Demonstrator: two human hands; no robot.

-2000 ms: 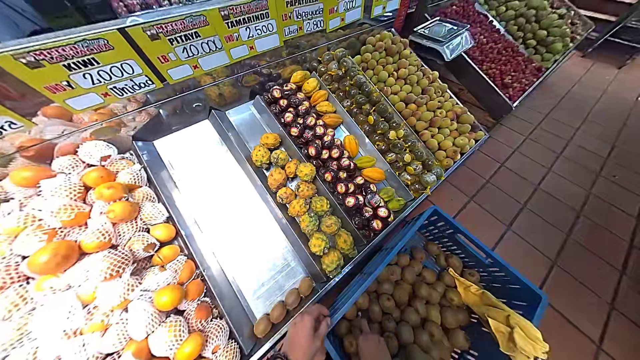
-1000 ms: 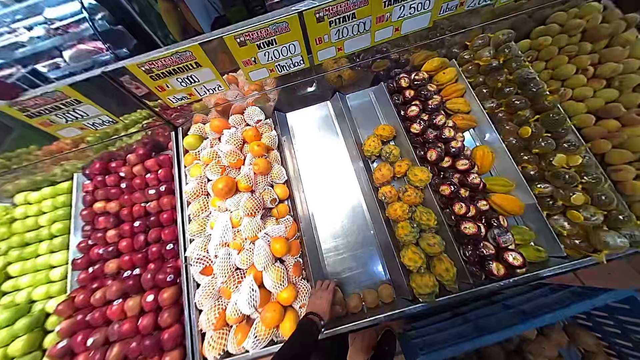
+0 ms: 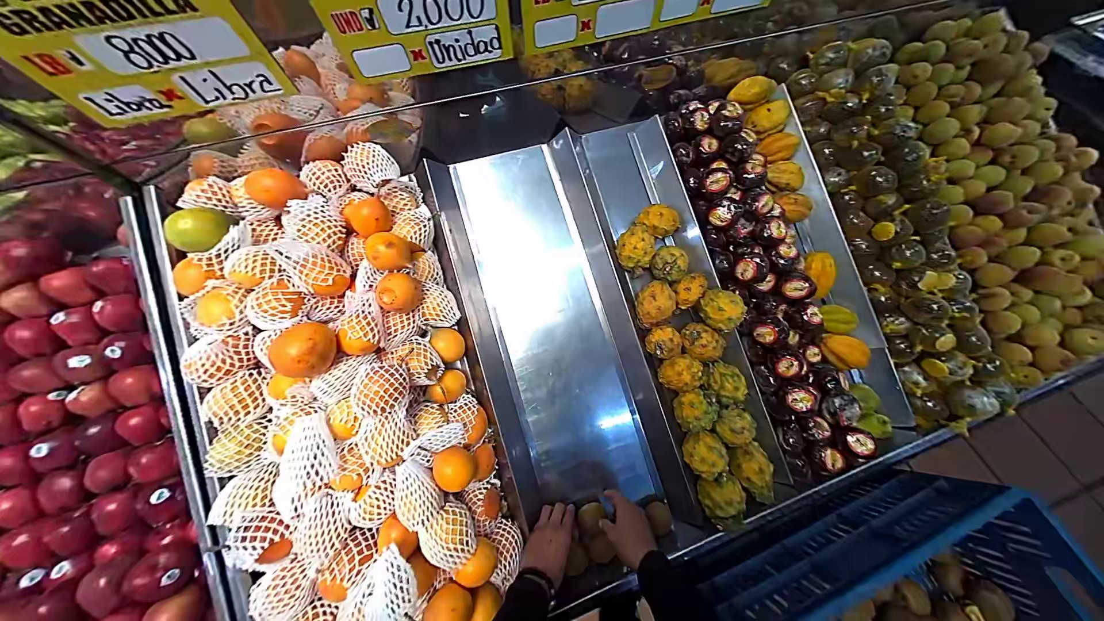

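Note:
Brown kiwis (image 3: pixel 599 547) lie in a short cluster at the near end of a shiny metal display tray (image 3: pixel 552 328). My left hand (image 3: pixel 548 542) rests at the left side of the cluster, its fingers touching the kiwis or the tray beside them. From the right, my right hand (image 3: pixel 628 528) reaches in with its fingers on the kiwis; whether it grips one cannot be told. More kiwis (image 3: pixel 927 595) fill a blue plastic crate (image 3: pixel 862 526) at the lower right.
Granadillas in white foam nets (image 3: pixel 379 388) lie left of the tray, with red apples (image 3: pixel 112 466) beyond. Yellow pitayas (image 3: pixel 703 341), dark wrapped fruits (image 3: pixel 776 302) and yellow-green fruits (image 3: pixel 992 198) fill the right side. Price signs (image 3: pixel 147 52) hang on the back rail.
Both hands are now together at the near end of the metal tray, where more kiwis lie than the single row of before. Two seconds ago my right hand was at the crate.

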